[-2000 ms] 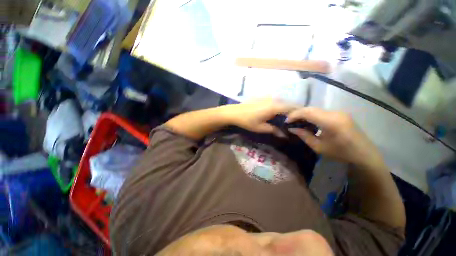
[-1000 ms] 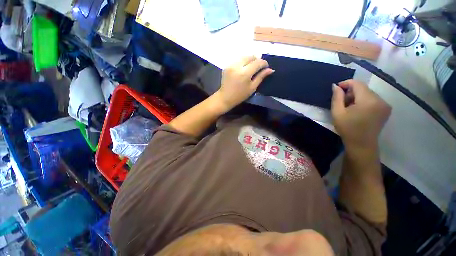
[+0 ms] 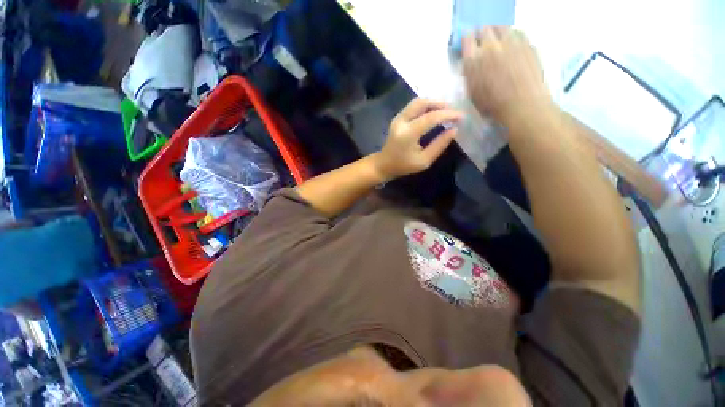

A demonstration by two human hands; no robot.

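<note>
My right hand (image 3: 501, 75), blurred, reaches over the table to the lower end of a pale grey-blue denim piece (image 3: 486, 13); I cannot tell if its fingers grip it. My left hand (image 3: 420, 139) is open and empty near the table's front edge, thumb and fingers apart. A dark navy piece (image 3: 505, 176), likely the denim panel, lies at the table edge, partly hidden by my right forearm. A clear template with black outlined edges (image 3: 624, 94) lies on the table. The brown wooden strip (image 3: 632, 168) lies below it, partly behind my forearm.
The white table (image 3: 413, 40) runs from top centre to the right. The needle area (image 3: 706, 179) is at the right edge. A black strip (image 3: 672, 258) curves down the table. A red basket (image 3: 165, 208) with a clear bag (image 3: 226, 171) stands left, near dark cloth heaps.
The view has turned, so the basket sits further in. My right hand has left the navy panel and reached across to the pale piece. My left hand has let go of the panel.
</note>
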